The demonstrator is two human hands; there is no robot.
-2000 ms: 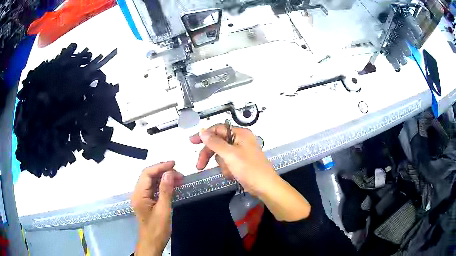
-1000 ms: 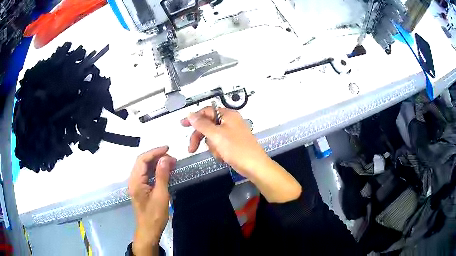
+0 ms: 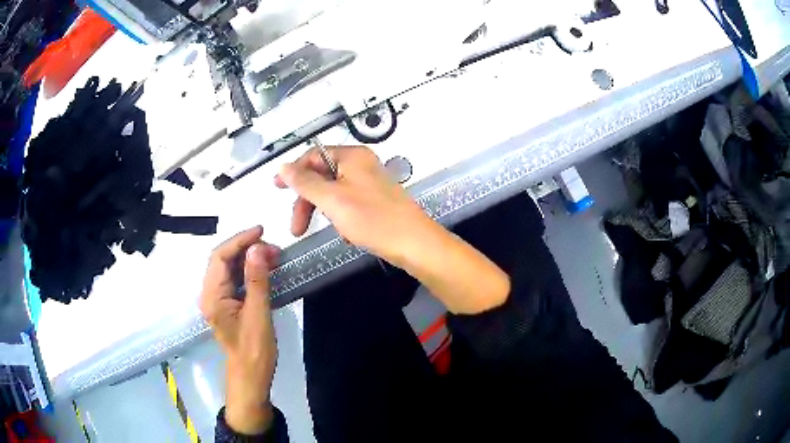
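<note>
My right hand (image 3: 351, 195) is over the table's front part, fingers curled, with slim silver tweezers (image 3: 327, 159) tucked in it. My left hand (image 3: 240, 290) is at the table's front edge, thumb and fingers apart, with nothing seen in it. The hands do not touch. The pile of black strips (image 3: 87, 190) lies on the left of the table. One black strip (image 3: 189, 225) sticks out of it towards my hands. The narrow metal tongue (image 3: 240, 101) of the sewing machine (image 3: 221, 54) is beyond my right hand.
A white table (image 3: 113, 324) has a printed scale along its front edge. An orange-red cloth (image 3: 74, 50) lies at the back left. An engraved metal plate (image 3: 303, 69) is right of the needle area. Grey-black garments (image 3: 719, 285) lie below right. Yellow-black tape (image 3: 179, 402) marks the floor.
The camera view has turned and shifted, so the machine head now lies partly out of the top. Both hands keep nearly the same pose over the table's front. The strip pile looks unchanged.
</note>
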